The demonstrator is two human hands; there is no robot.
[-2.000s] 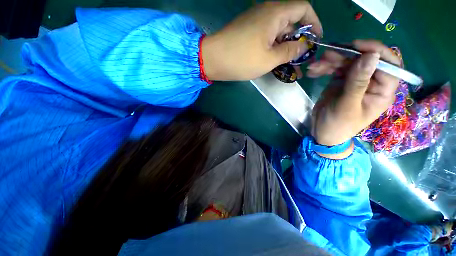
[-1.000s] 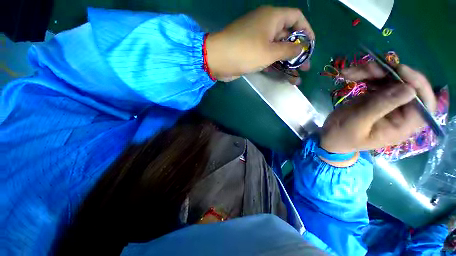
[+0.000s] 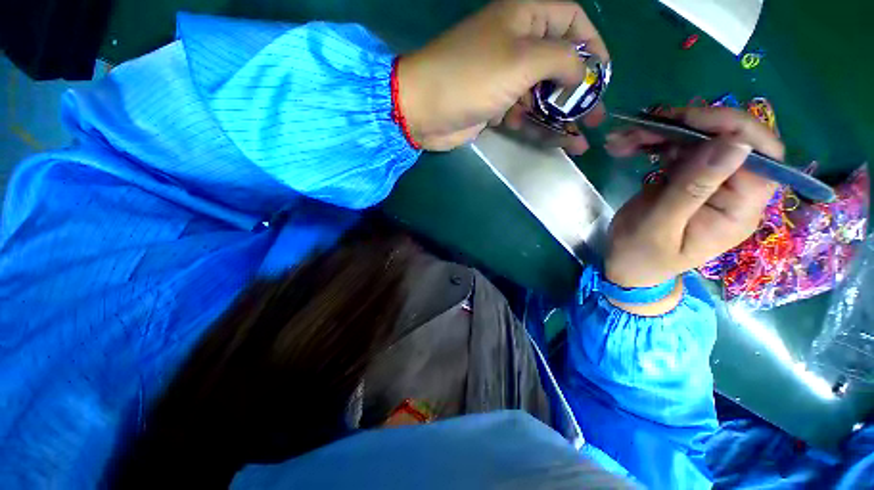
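Note:
My left hand (image 3: pixel 489 72) holds a round unit (image 3: pixel 572 99) by its rim, at the top centre. The unit has a silver rim and a white and yellow inside. My right hand (image 3: pixel 690 187) holds slim grey metal tweezers (image 3: pixel 767 165), their tip pointing left toward the unit, a little apart from it. A heap of thin coloured bands (image 3: pixel 781 239) lies behind and to the right of my right hand, partly hidden by it. My fingers hide part of the unit.
A shiny white strip (image 3: pixel 541 187) lies on the green mat (image 3: pixel 441 215) below my hands. Another white piece (image 3: pixel 719 19) is at the top right, beside a yellow loop (image 3: pixel 750 59) and a red bit. A crinkled clear bag (image 3: pixel 848 330) lies at the right edge. Another person's blue sleeve shows at bottom right.
My right hand swung right with blurred tweezers over the bands, then came back left toward the unit. My left hand has turned the unit slightly, so more of its white inside shows.

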